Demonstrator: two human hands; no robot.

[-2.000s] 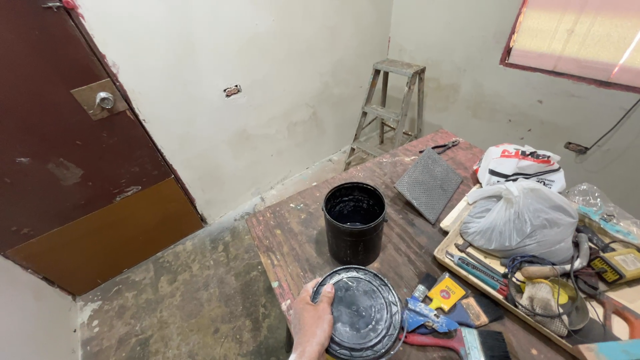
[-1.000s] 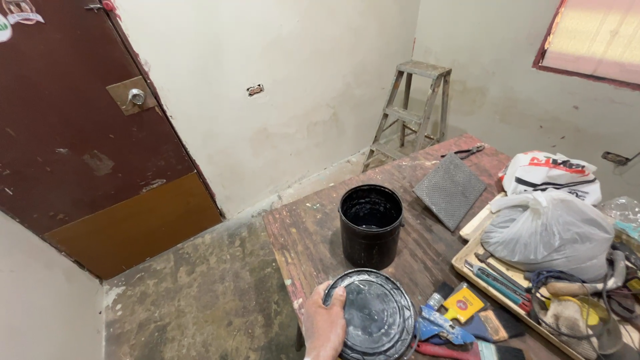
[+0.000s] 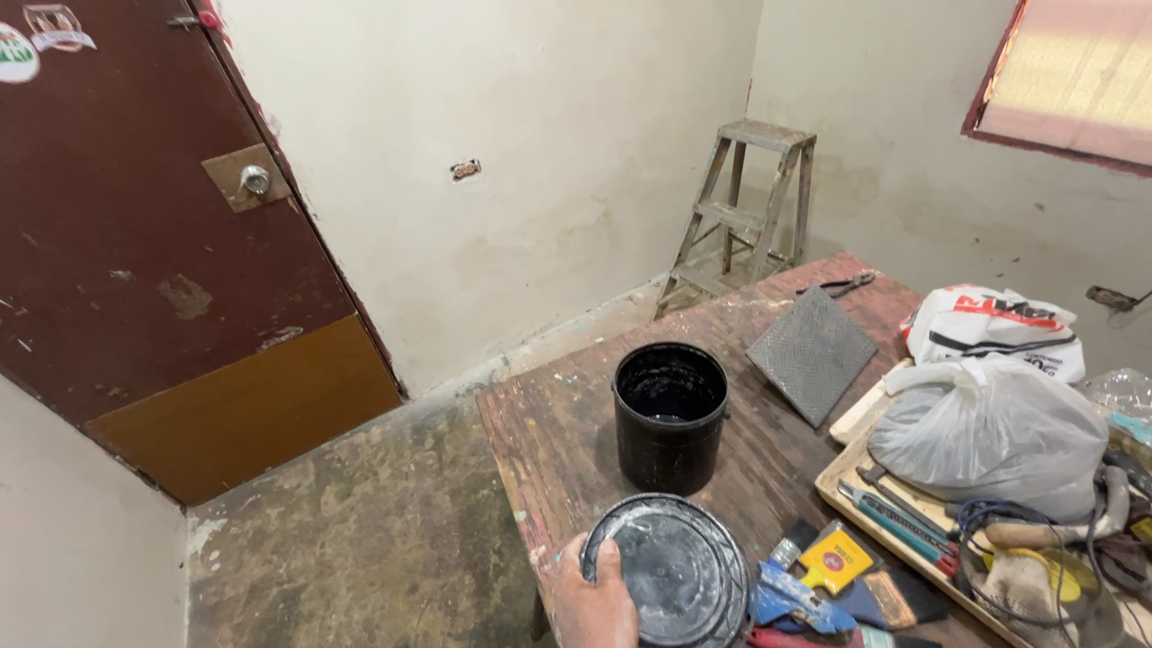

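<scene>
My left hand (image 3: 594, 598) grips the left rim of a round black plastic lid (image 3: 673, 571), thumb on top. The lid bears whitish smears and is at the near edge of the wooden table (image 3: 567, 432). Just beyond it a black plastic bucket (image 3: 670, 418) stands upright, its top uncovered and its inner wall wet-looking. Right of the lid lie a blue putty knife (image 3: 805, 601), a yellow spreader (image 3: 835, 560) and a paintbrush (image 3: 886, 601). My right hand is out of view.
A wooden tray (image 3: 936, 589) of tools and a knotted plastic bag (image 3: 994, 432) occupy the table's right side. A textured grey sheet (image 3: 813, 355) and pliers (image 3: 841, 285) lie toward the far end. Behind stands a stepladder (image 3: 742, 207); a dark red door (image 3: 153, 198) is at left.
The view has shifted somewhat to the left. My left hand keeps hold of the lid, and the bucket stays beyond it.
</scene>
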